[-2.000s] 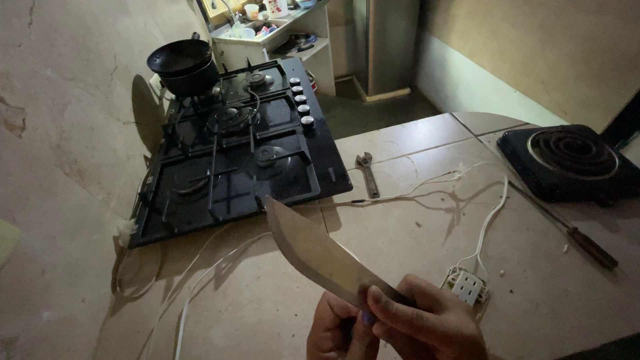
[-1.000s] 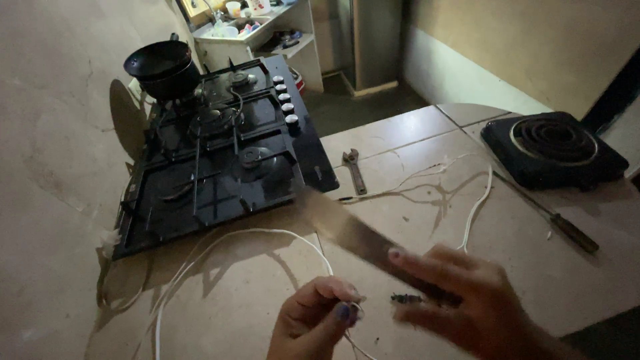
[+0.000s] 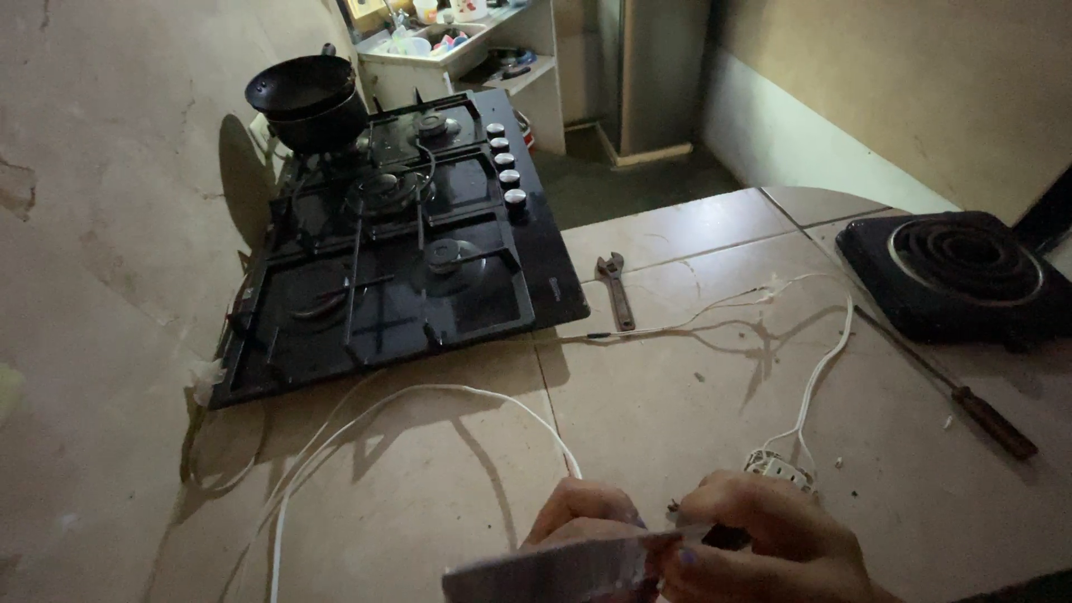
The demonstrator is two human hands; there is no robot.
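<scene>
At the bottom of the head view my right hand (image 3: 762,536) grips a wide-bladed knife (image 3: 553,574), its blade pointing left. My left hand (image 3: 586,512) is closed behind the blade, on the end of a white electrical cable (image 3: 452,388) that arcs in from the lower left. The blade hides most of the left fingers and the cable end. Just beyond my right hand lies a white electrical outlet (image 3: 779,471) with thin white wires running up from it.
A black gas cooktop (image 3: 402,335) lies at left, a black pan (image 3: 306,100) on its far corner. An adjustable wrench (image 3: 616,293) rests beside it. To the right are an electric coil burner (image 3: 963,260) and a screwdriver (image 3: 992,421). A sink (image 3: 444,42) stands behind.
The knife has swung lower, its blade now across the front of my left hand. My hands, apart one second ago, are close together. The outlet shows beyond my right hand.
</scene>
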